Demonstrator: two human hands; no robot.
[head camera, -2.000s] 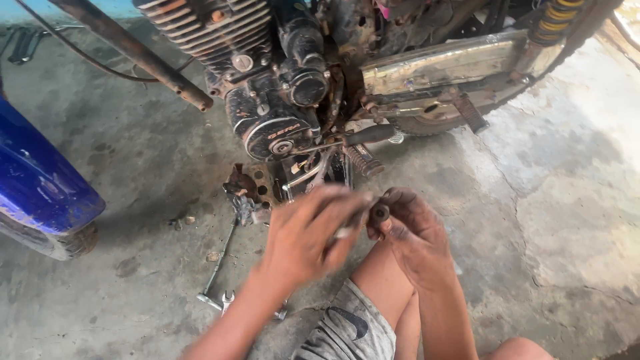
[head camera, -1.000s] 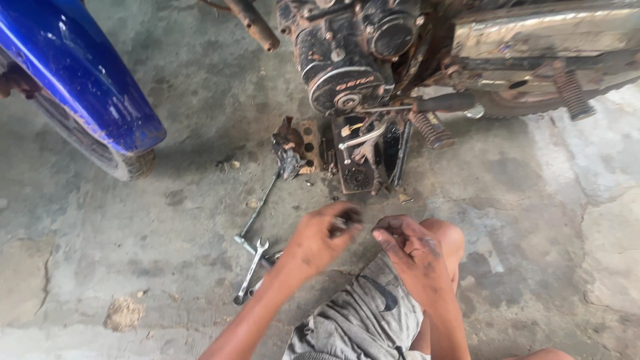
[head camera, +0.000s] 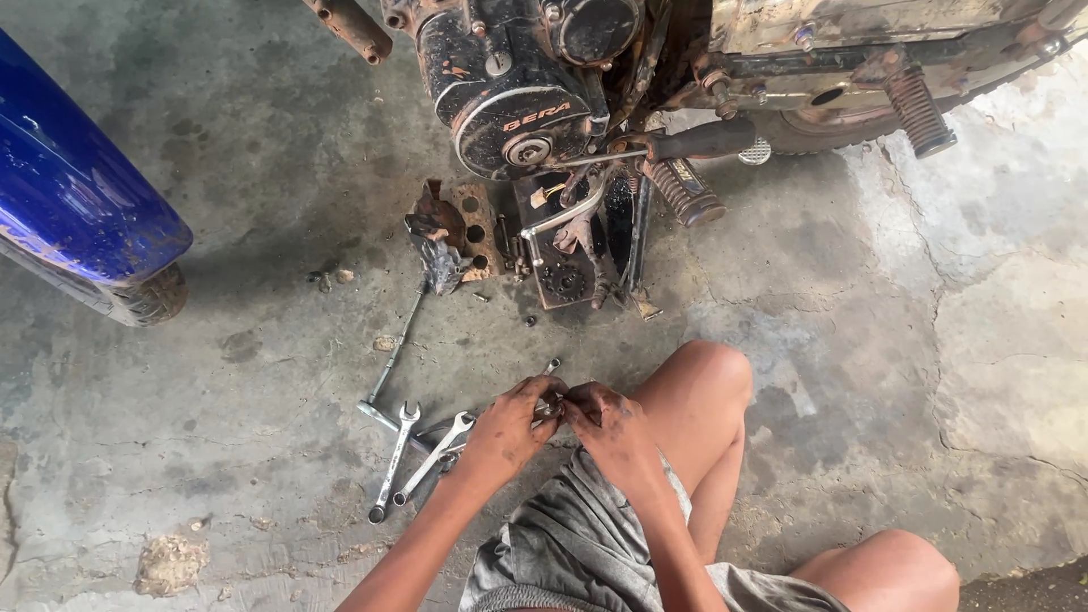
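Observation:
Above my lap, my left hand (head camera: 514, 429) and my right hand (head camera: 610, 429) meet at the fingertips around a small metal part (head camera: 548, 410), mostly hidden by the fingers. Just left of my left hand, combination wrenches (head camera: 398, 459) lie on the concrete floor, beside a long-handled T-shaped tool (head camera: 398, 348). A motorcycle engine (head camera: 510, 102) with a black side cover is beyond the hands. Below it, a dark tray (head camera: 557, 293) holds a toothed sprocket (head camera: 563, 280) and greasy metal parts.
A perforated brick (head camera: 478, 234) with crumpled dark material stands left of the tray. The rubber footrest (head camera: 687, 194) and the kick lever's black grip (head camera: 705, 138) jut out nearby. A blue fender (head camera: 85, 178) over a tyre is at the left. Small hardware lies on the floor.
My hands, apart one second ago, now meet at the fingertips and sit lower, over the lap. The view has shifted since the earliest frame.

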